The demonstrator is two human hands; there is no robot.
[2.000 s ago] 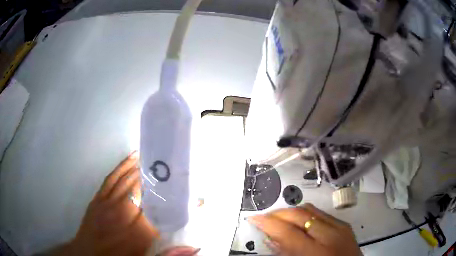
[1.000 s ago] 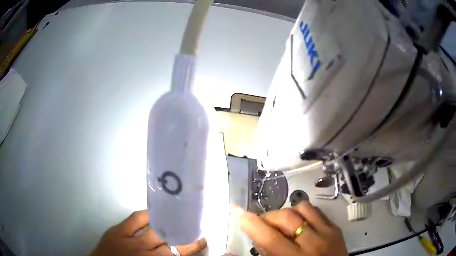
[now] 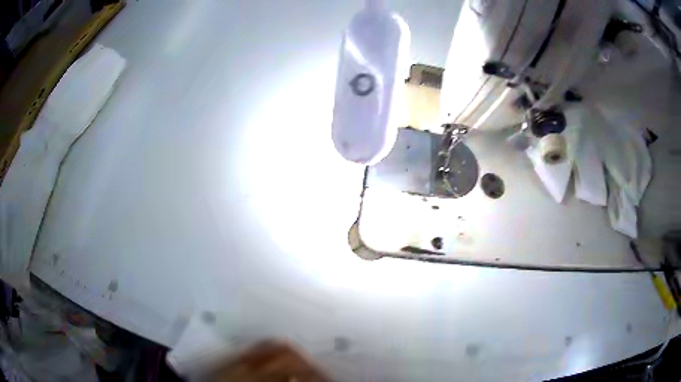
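A hand, which looks like my right hand point(image 3: 272, 363), is blurred and cut off by the bottom edge. Its fingertips point left and meet a white fabric piece point(image 3: 198, 348), which lies or hangs over the table's front edge. My left hand is not in view. The needle and presser foot point(image 3: 446, 153) stand over the round grey needle plate point(image 3: 464, 170), with the shiny slide plate point(image 3: 407, 160) to their left. No hand is at the needle.
The lamp paddle point(image 3: 366, 93) hangs left of the needle. Several white folded strips point(image 3: 590, 175) lie on the bed at the right. White pieces point(image 3: 82, 89) lie at the far left. Yellow-handled snips point(image 3: 661, 289) are far right.
The view has tipped down, so the machine and lamp sit higher. Both hands have left the needle area. One hand is now low at the front edge with a white piece; the other is out of view.
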